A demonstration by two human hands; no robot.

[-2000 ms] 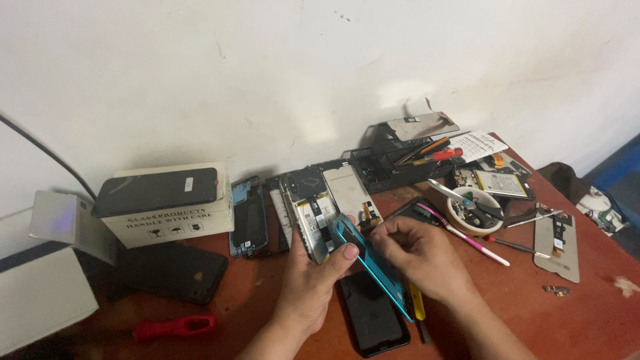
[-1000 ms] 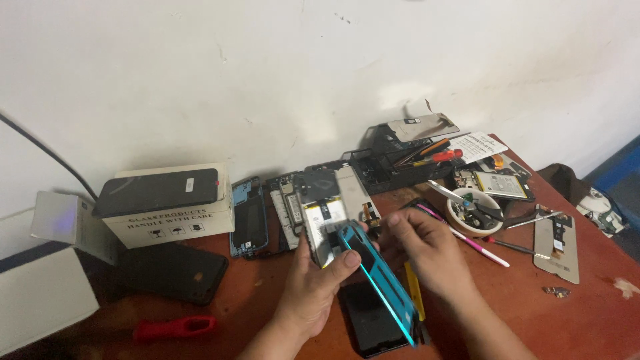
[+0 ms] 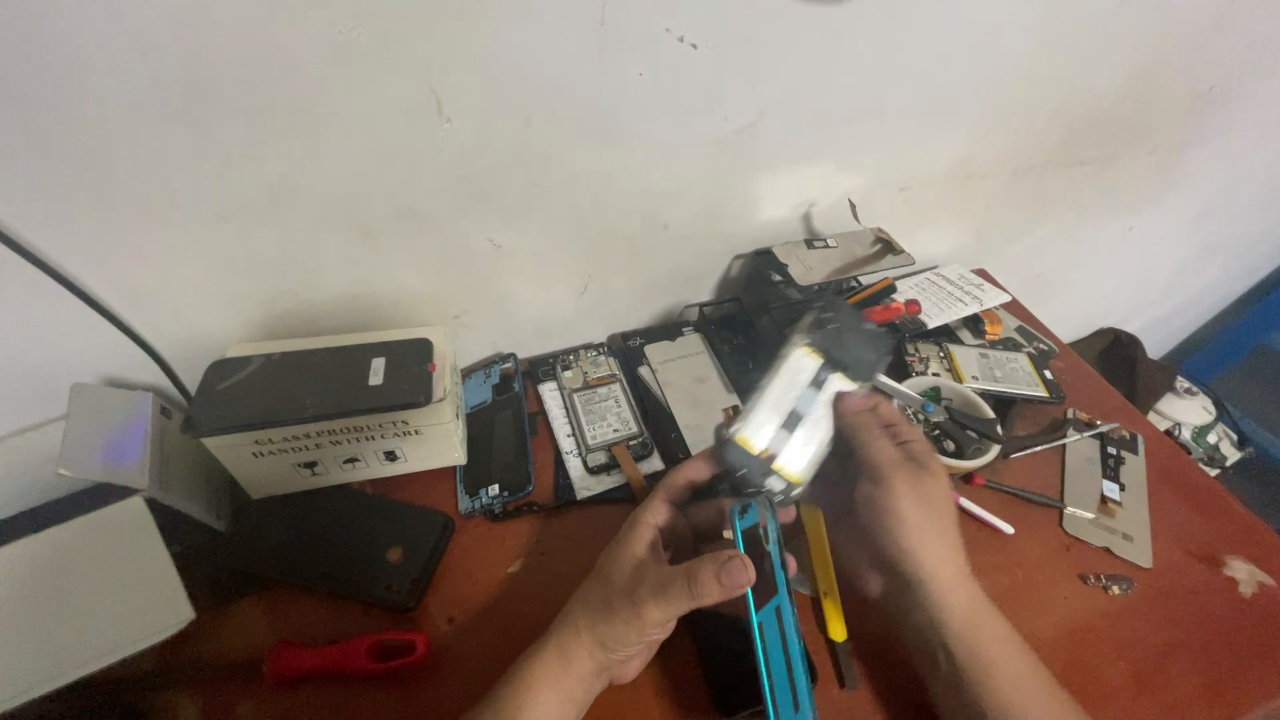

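My left hand holds a teal phone frame between thumb and fingers, its long side pointing down toward me. My right hand grips the right side of an opened phone body with a silvery battery, blurred and tilted above the teal frame. The fingertips of my left hand are close to the lower end of that body; whether they touch it I cannot tell. Below the hands a dark phone lies on the table, partly hidden, and a yellow utility knife lies beside it.
A carton with a black phone on top stands at left. Opened phones lie along the wall. A white bowl with tools, a screwdriver and a display panel are at right. A red handle lies front left.
The opened phone body has moved right and up, away from my left palm, with my right hand now gripping it. The teal frame has turned more upright in my left hand.
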